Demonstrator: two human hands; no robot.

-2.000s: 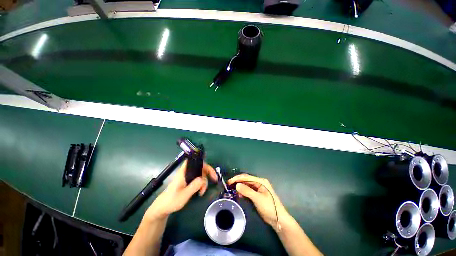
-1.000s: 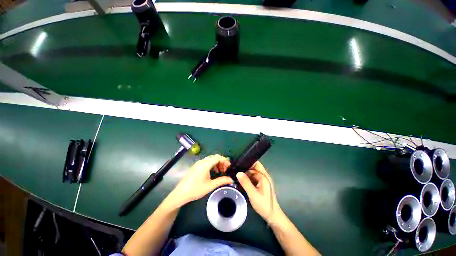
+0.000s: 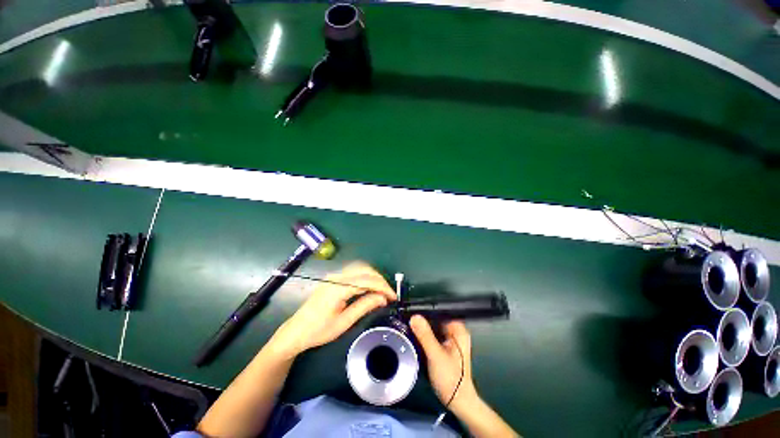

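Observation:
A barrel housing (image 3: 382,365) with a silver ring face and dark centre hole stands close in front of me. A slim black housing (image 3: 462,305) lies crosswise behind it, pointing right. My left hand (image 3: 340,306) has its fingertips at the joint between the two, with a thin lead running out to the left. My right hand (image 3: 445,359) holds the slim housing from below near the joint, and a dark lead hangs over this hand. A small white tip (image 3: 399,282) stands up beside my left fingertips. The joint itself is mostly hidden by fingers.
A mallet (image 3: 265,295) with a yellow face lies left of my hands. Spare slim housings (image 3: 121,272) lie farther left. Several barrel housings (image 3: 697,361) with leads are grouped at right. Partly assembled units (image 3: 346,51) are on the green strip behind the white rail (image 3: 359,200). A black bin (image 3: 103,398) is at lower left.
The slim housing has swung from upright, through a slant, to pointing right. Leads now stretch out past both hands. The units on the green strip have moved left.

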